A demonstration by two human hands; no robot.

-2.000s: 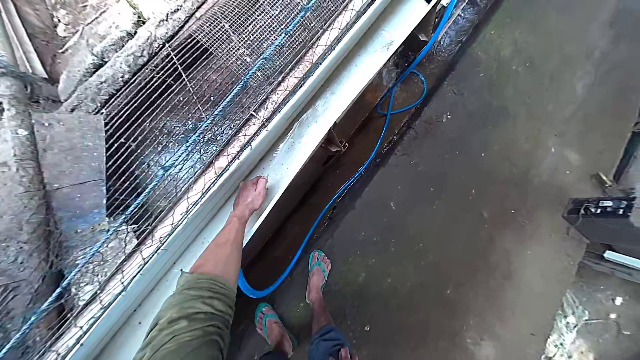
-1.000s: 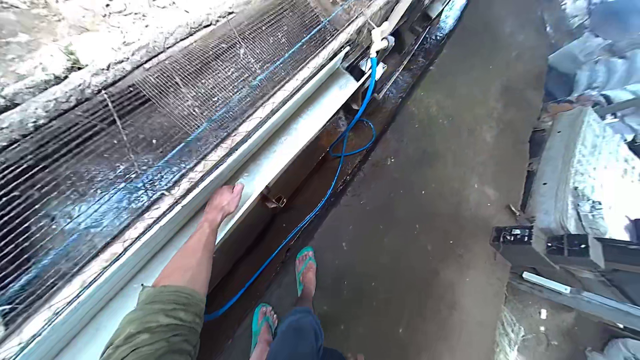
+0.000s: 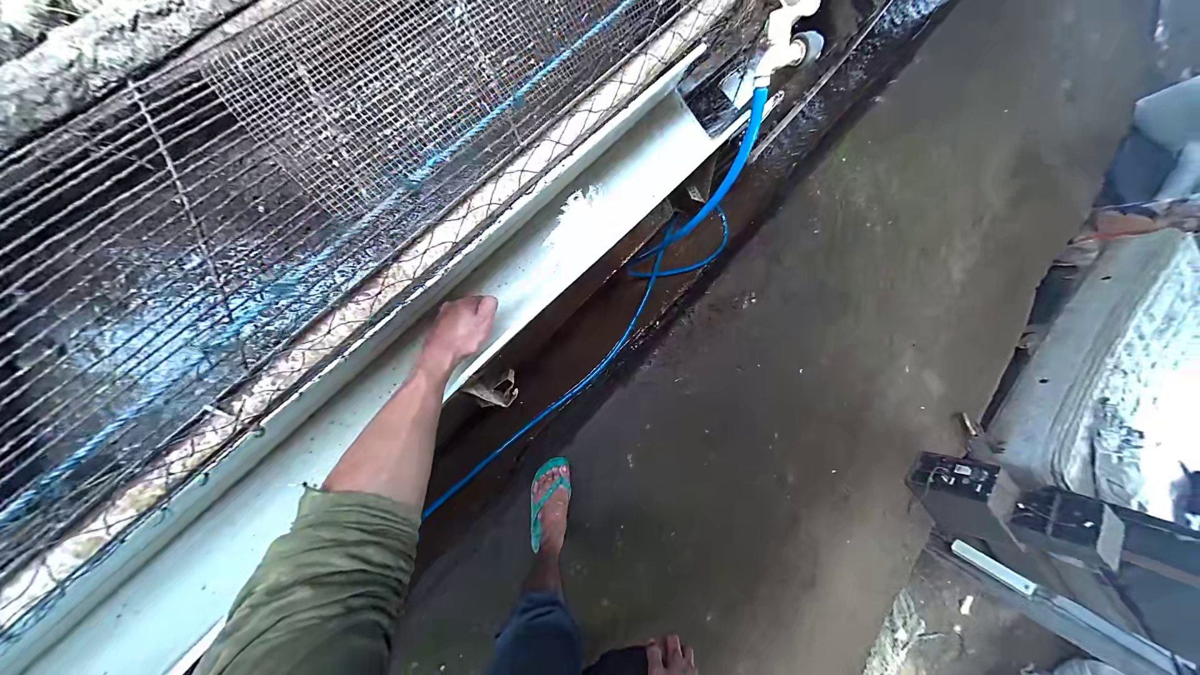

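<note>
My left hand (image 3: pixel 461 328) is inside a long white trough (image 3: pixel 614 192), its fingers curled in a fist against the trough floor. No object shows in it, though the palm is hidden. At the bottom edge, only the fingers of my right hand (image 3: pixel 670 654) show, beside dark cloth; what it holds cannot be seen. A blue hose (image 3: pixel 750 141) runs from a white plastic tap (image 3: pixel 783 47) near the trough's far end, loops, and passes below the trough. White residue or glare marks the trough floor beyond my left hand.
Wire mesh (image 3: pixel 375 112) with a blue rope (image 3: pixel 516 94) borders the trough on the left. A metal bracket (image 3: pixel 497 387) juts out under it. My foot in a green sandal (image 3: pixel 550 502) stands on the wet concrete floor (image 3: pixel 750 422). Stacked sheets or sacks (image 3: pixel 1087 347) and dark beams lie right.
My left hand has moved along the trough toward the tap end, past the bracket's level. The tap has come into view since the earliest frame. One sandalled foot seen before no longer shows.
</note>
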